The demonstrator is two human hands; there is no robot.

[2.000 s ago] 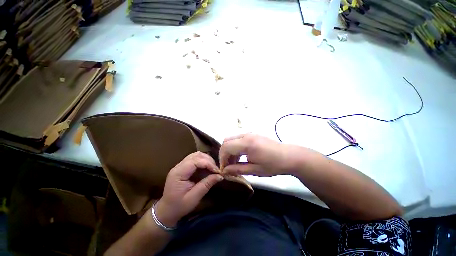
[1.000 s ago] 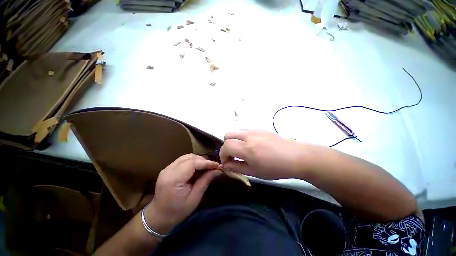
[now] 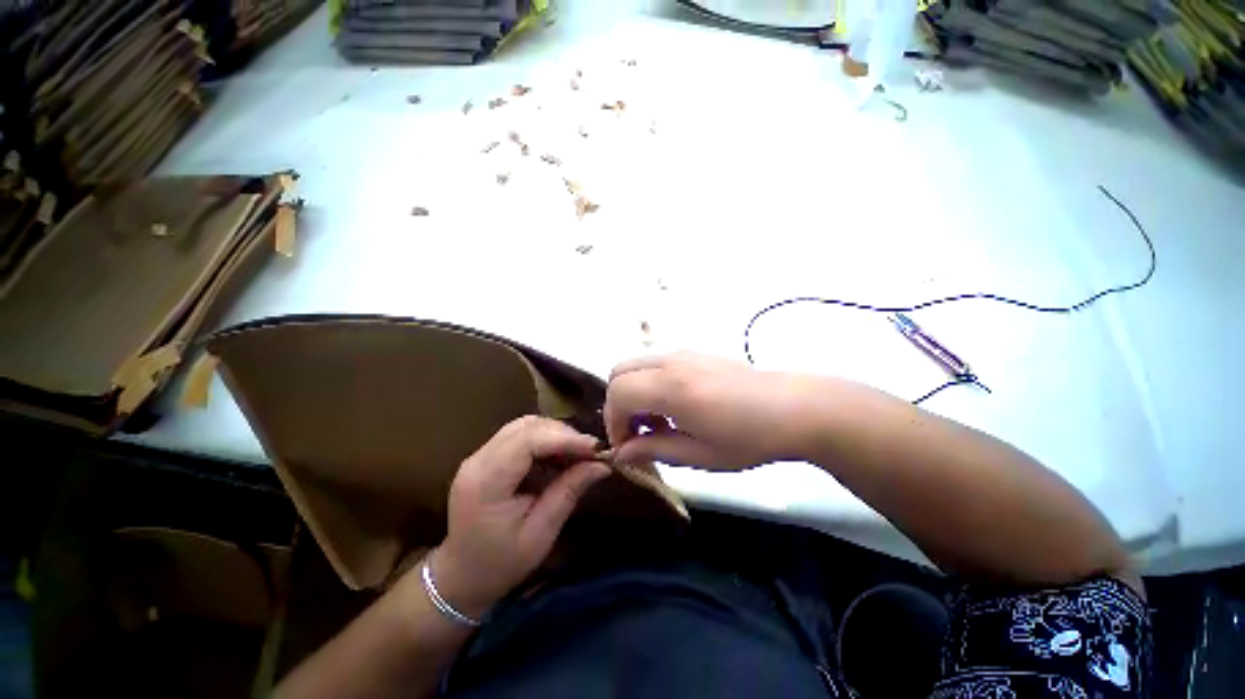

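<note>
A large brown bag panel (image 3: 376, 423) lies open over the near table edge and my lap, with a tan edge at its right corner. My left hand (image 3: 526, 498) pinches that edge between thumb and fingers. My right hand (image 3: 703, 410) pinches the same spot from the right, its fingertips meeting the left ones. What lies between the fingertips is too small to tell. Thread snips (image 3: 934, 347) with pinkish handles lie on the table to the right, tied to a dark cord (image 3: 976, 296).
A white-covered table (image 3: 819, 178) holds scattered tan scraps (image 3: 580, 205) beyond the panel. A flat brown stack (image 3: 123, 287) is at left, taller brown stacks (image 3: 103, 82) behind it. Grey pieces (image 3: 423, 30) stand at the far side and right (image 3: 1045, 41). A box (image 3: 191, 587) with brown pieces is below left.
The view has shifted slightly. Both hands stay pinched at the panel's edge, with small finger movements. A dark curved object now shows at the table's far edge.
</note>
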